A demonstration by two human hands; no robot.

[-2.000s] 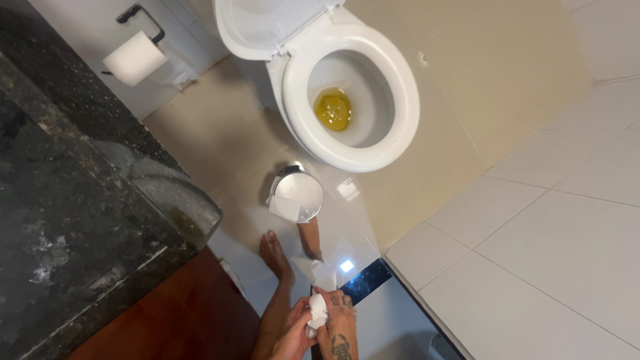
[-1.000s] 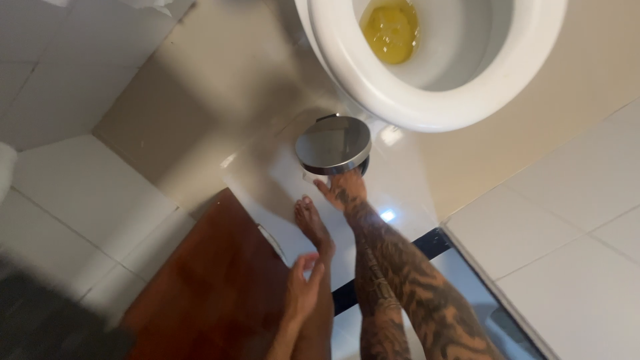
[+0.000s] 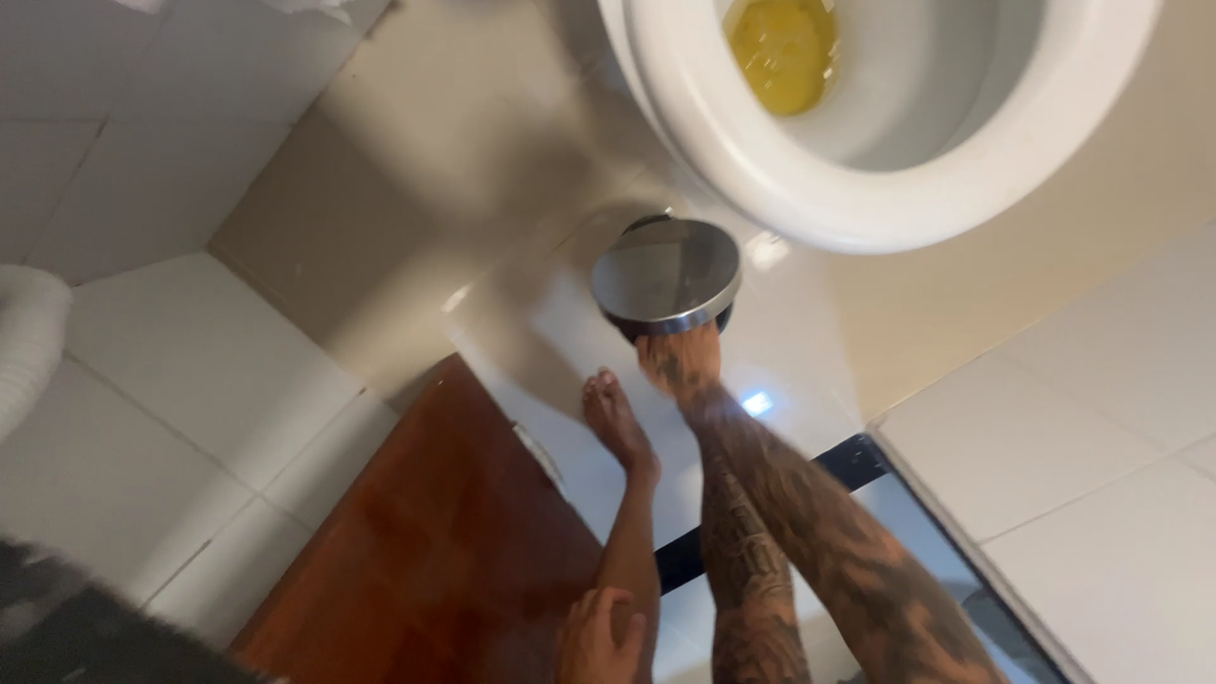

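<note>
A round metal-lidded bathroom bin (image 3: 667, 271) stands on the floor in front of the white toilet bowl (image 3: 883, 223), its lid down. My right hand (image 3: 682, 359), at the end of a tattooed forearm, is at the bin's near side just under the lid's rim; its fingertips are hidden, so a grip cannot be told. Low in the view my left hand (image 3: 603, 638) hangs beside my bare leg, holding nothing, fingers slightly curled and apart. Yellow liquid (image 3: 787, 52) lies in the bowl.
A reddish-brown wooden panel (image 3: 427, 560) is at lower left, with a dark stone counter (image 3: 66, 627) at the corner. Part of a white paper roll (image 3: 28, 337) shows at the left edge. My bare foot (image 3: 616, 418) is near the bin. A dark sill (image 3: 850, 463) crosses the floor.
Two seconds ago both hands were together at white paper and the bin showed a white interior. Now the hands are apart, the lid is down and my right hand is at the bin. The view has moved closer.
</note>
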